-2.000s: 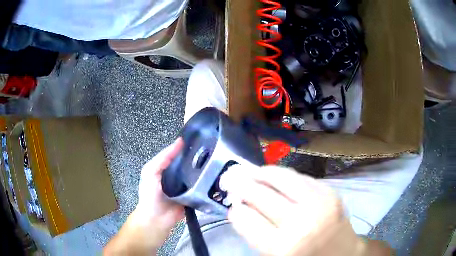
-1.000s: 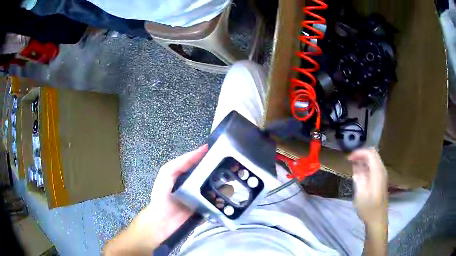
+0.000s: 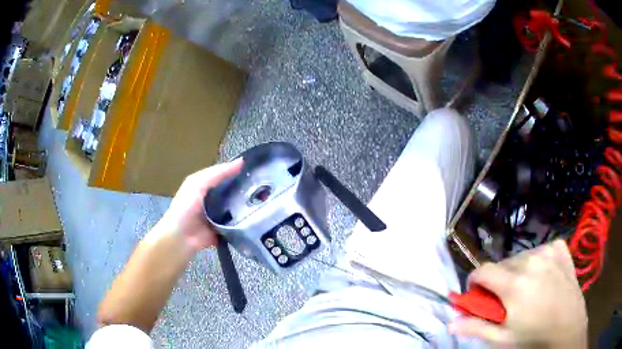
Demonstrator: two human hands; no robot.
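Note:
My left hand grips the silver-grey camera housing by its left side, above my lap. The housing's black open round end faces up, and its black front window with round spots faces me. Two black antennas stick out, one at its right and one hanging below my hand. My right hand is closed around the red air blow gun, whose thin nozzle points left toward the housing without touching it. My fingers hide part of the gun.
The parts carton with dark parts stands at the right, with the coiled red hose beside my right hand. An orange-taped carton with silver items is at the upper left. A plastic stool and a seated person's clothing are at the top.
My right hand has taken hold of the red blow gun. The housing has turned and moved slightly left, so its open end shows again. The view has shifted toward the left carton.

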